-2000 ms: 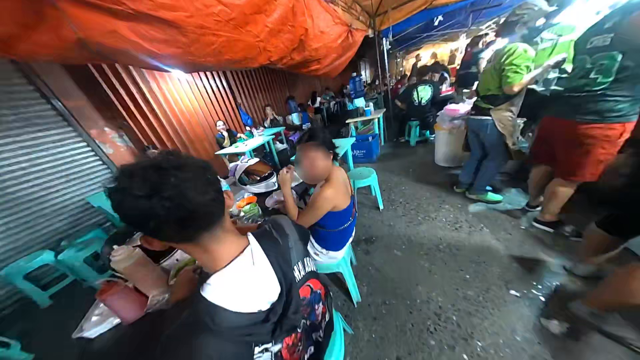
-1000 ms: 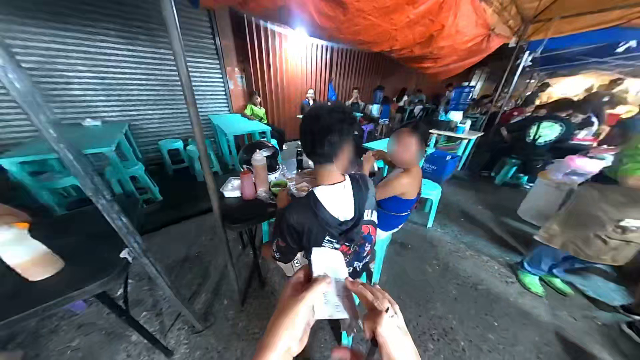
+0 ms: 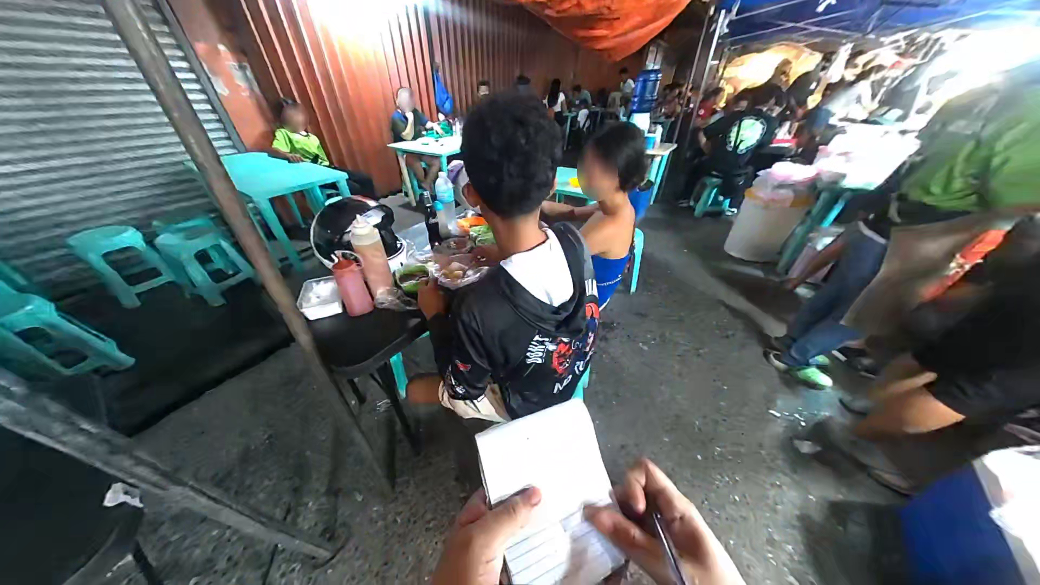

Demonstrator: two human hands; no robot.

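A small lined paper notepad (image 3: 546,463) is held low in front of me, its top page raised and blank. My left hand (image 3: 487,536) grips its left side, the thumb lying on the paper. My right hand (image 3: 662,528) is at the pad's right edge with a pen (image 3: 668,546) between its fingers, and its thumb rests over the lined page. Just beyond the pad sits a person in a black printed hoodie (image 3: 520,325), back to me, at a black table (image 3: 357,337) with squeeze bottles (image 3: 371,256), a white tray (image 3: 319,299) and bowls of food.
A metal pole (image 3: 219,187) slants down at the left, with a lower bar (image 3: 162,479) near it. Teal stools (image 3: 118,260) stand by the shutter. Another seated person (image 3: 613,203) is ahead. People stand or walk at the right, near a blue container (image 3: 946,520) and a white bin (image 3: 764,227).
The view has swung. Both hands, out of view two seconds ago, held a small paper one second ago; now the notepad's top page is raised above lined paper.
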